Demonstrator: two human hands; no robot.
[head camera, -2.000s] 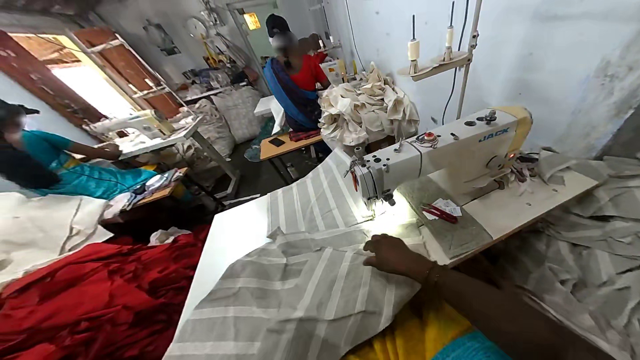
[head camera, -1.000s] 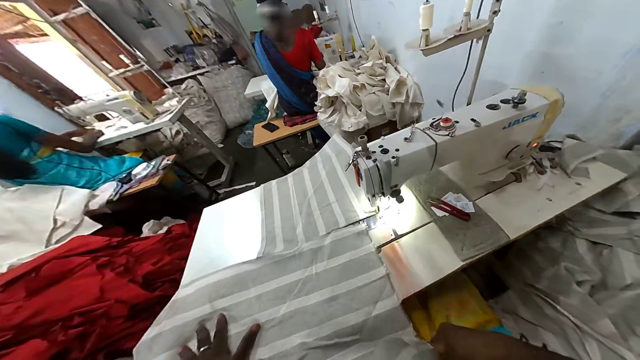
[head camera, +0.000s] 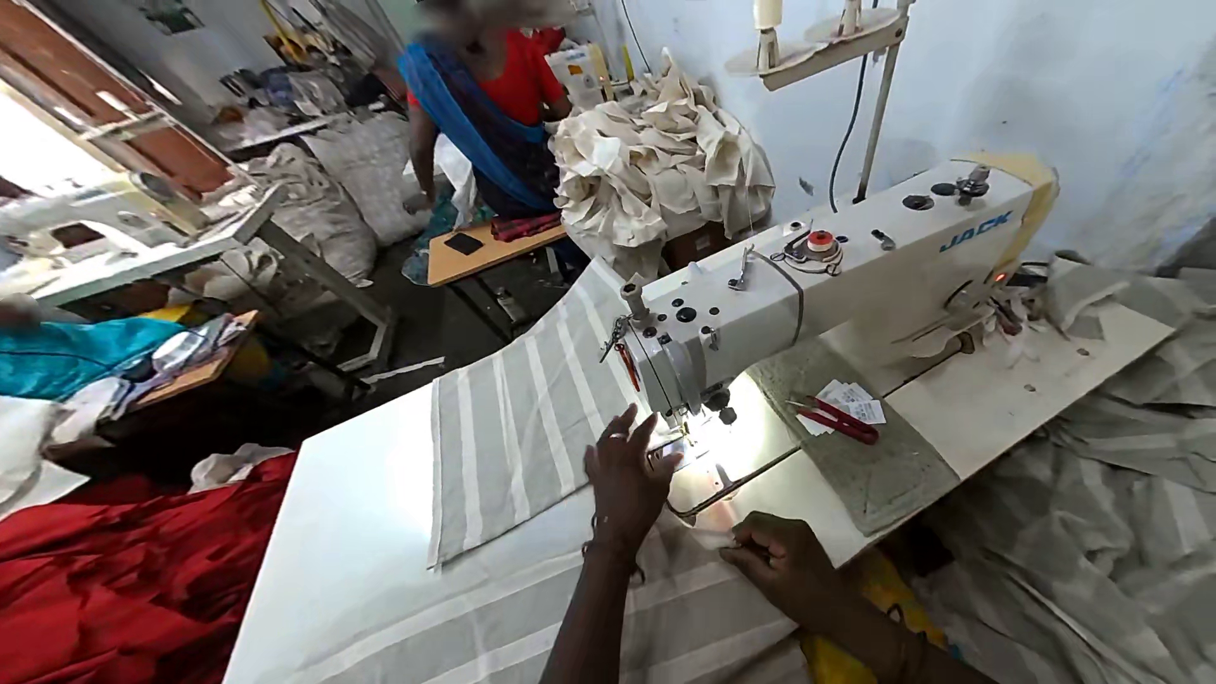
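A white Jack sewing machine (head camera: 855, 256) stands on a white table, its lamp lighting the needle area. Beside the needle and presser foot is my left hand (head camera: 629, 475), fingers spread, just above or on the grey-and-white striped fabric. My right hand (head camera: 779, 560) pinches an edge of the striped fabric (head camera: 532, 617) between thumb and fingers, nearer to me. Another part of the striped fabric (head camera: 513, 418) lies flat left of the needle. Red thread snips (head camera: 841, 420) and small white labels (head camera: 860, 404) rest on a grey pad (head camera: 883, 475) to the right.
A thread stand (head camera: 883, 104) rises behind the machine. Piled striped cloth (head camera: 1092, 532) fills the right side, red cloth (head camera: 123, 570) the lower left. Beyond the table are a heap of cream cloth (head camera: 665, 161), a person (head camera: 494, 114) and a small wooden bench (head camera: 494, 249).
My left hand, flat on the fabric at lower left one second ago, is now by the needle. My right hand has come up to the fabric edge. The view has shifted.
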